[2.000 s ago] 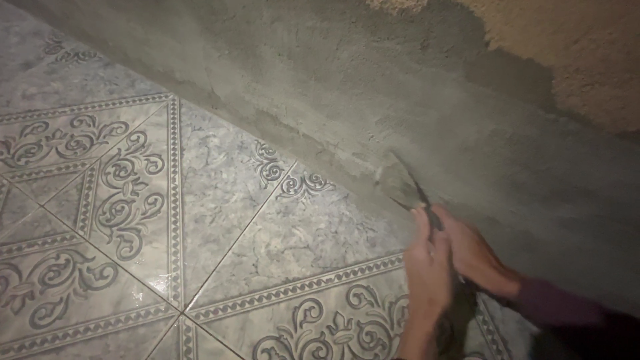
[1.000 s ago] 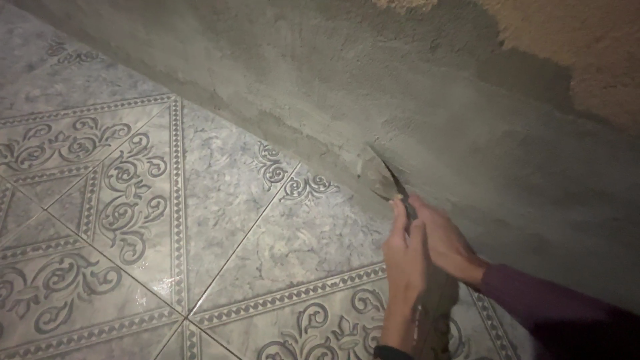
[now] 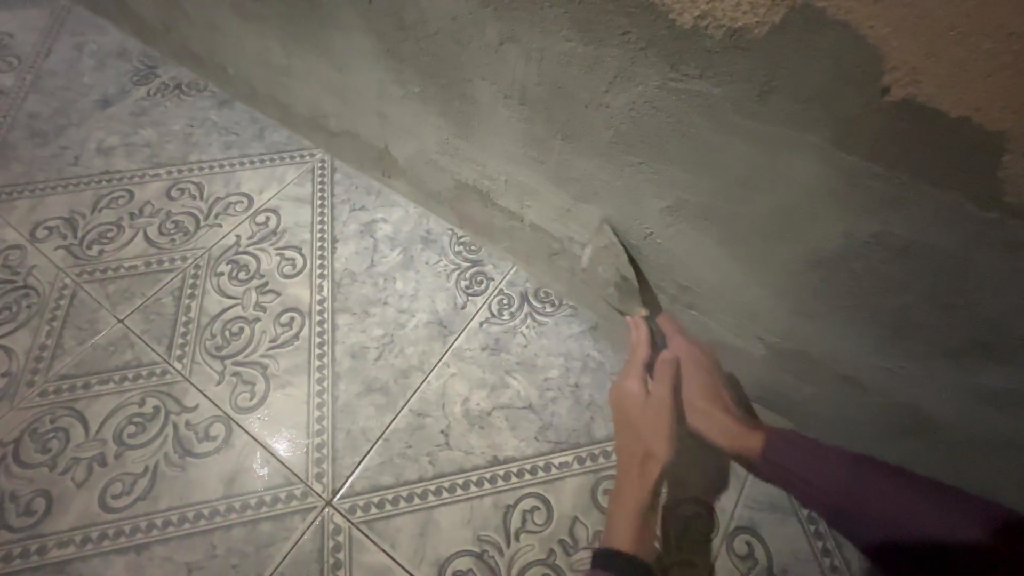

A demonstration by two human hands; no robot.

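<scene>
A pointing trowel (image 3: 620, 268) lies against the grey cement plaster (image 3: 544, 120) low on the wall, its tip pointing up and slightly left. My right hand (image 3: 708, 392), in a purple sleeve, is closed around the trowel's handle. Beside it on the left, my left hand (image 3: 644, 400) touches the handle's front end near the blade, its fingers close together; whether it also grips the handle is hard to tell. The heel of the blade is partly hidden by the fingers.
Patterned grey floor tiles (image 3: 416, 352) meet the plastered wall along a diagonal edge. A rough tan wall patch (image 3: 952, 56) shows at the upper right, bordered by darker plaster. Light glints off the tiles at the lower left.
Between the first frame and the second, both hands and the trowel moved a little left along the wall. The trowel remains in the right hand.
</scene>
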